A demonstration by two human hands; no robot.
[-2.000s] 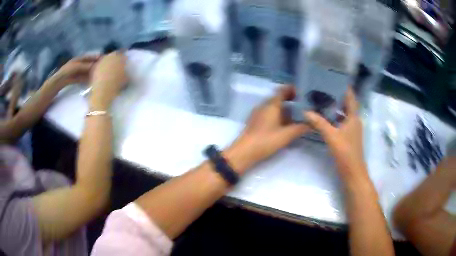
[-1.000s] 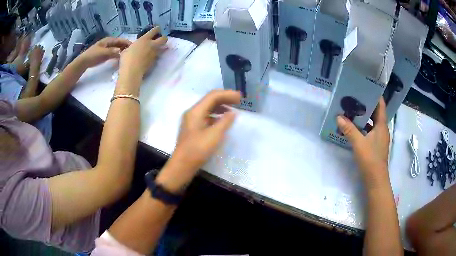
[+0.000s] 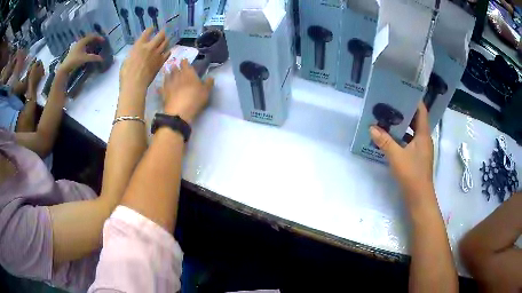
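My left hand (image 3: 184, 91), with a dark wristband, is stretched out over the tabletop with its fingers apart. It is beside a dark handheld fan (image 3: 210, 43) lying on the table; whether a fingertip touches the handle is hard to tell. My right hand (image 3: 413, 150) grips the lower right side of an upright retail box (image 3: 395, 86) with its top flaps raised. The inside of this box is hidden. Another upright box (image 3: 260, 74) with raised flaps stands between my hands.
More retail boxes (image 3: 320, 43) stand behind, and a row lines the back left. A neighbour's hands (image 3: 140, 60) are close to my left hand. A white cable (image 3: 465, 166) and a pile of small dark pieces (image 3: 498, 177) lie right, near another person's arm (image 3: 495, 243).
My left hand has moved from the near side of the middle box up and left to the fan. My right hand stays on its box. The neighbour's hands have moved apart.
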